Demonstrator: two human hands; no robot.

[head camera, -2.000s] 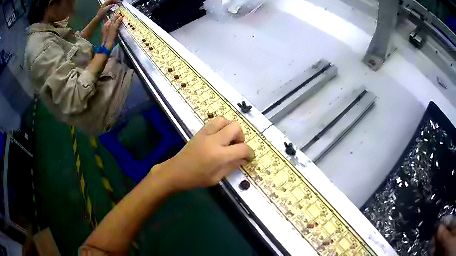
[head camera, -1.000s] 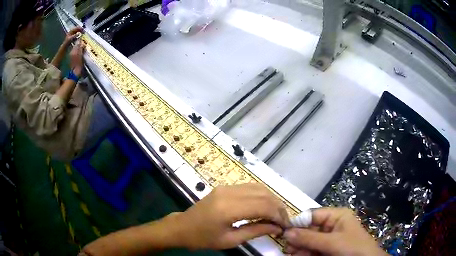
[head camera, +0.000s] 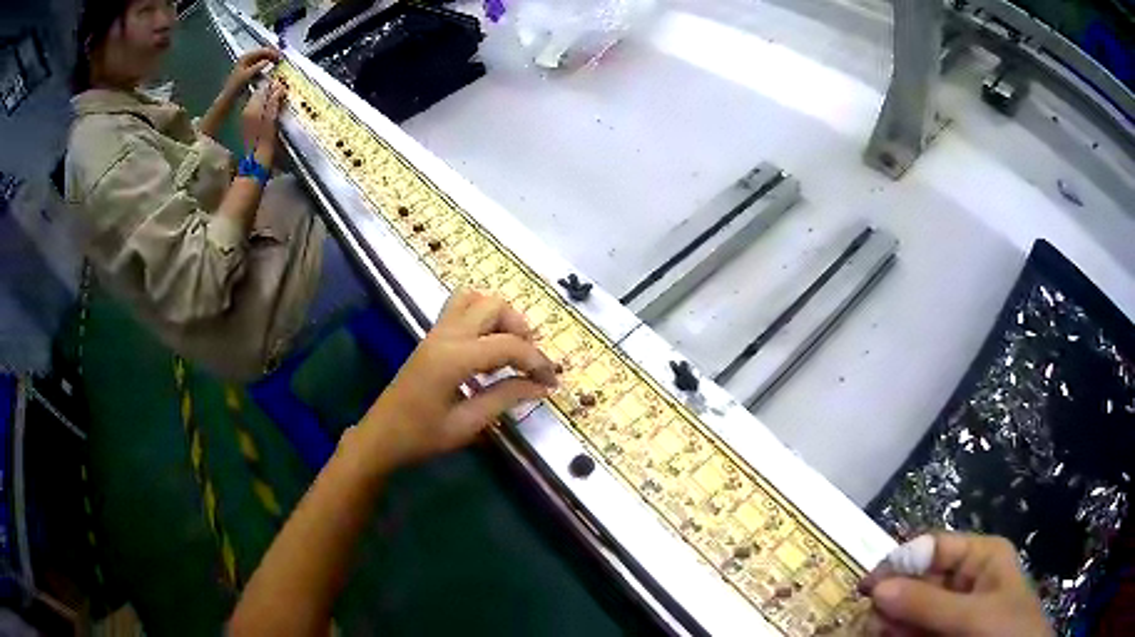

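Observation:
A pale-yellow circuit board panel [head camera: 647, 429] lies in a rail, with small dark-red components [head camera: 586, 399] on several units. My left hand [head camera: 467, 373] is over the panel at mid-frame, thumb and fingers bent, fingertips at a dark-red component on the board; whether they grip it is unclear. My right hand [head camera: 952, 591], with a white finger cot [head camera: 911, 556], is at the panel's edge at lower right. Its thumb and finger are pinched together at the board; a tiny dark spot shows there, but I cannot tell whether it is held.
A black tray of silver components [head camera: 1021, 436] is at the right. Black knobs [head camera: 683, 375] stand along the rail [head camera: 759, 448]. Grey metal bars [head camera: 815, 311] lie on the white bench [head camera: 597, 162]. A person [head camera: 174, 224] works at the rail's far left, above a blue stool [head camera: 317, 386].
My hands were together over the near part of the panel. Now they are apart: the left has moved up along the panel, the right to the lower right. The view has shifted.

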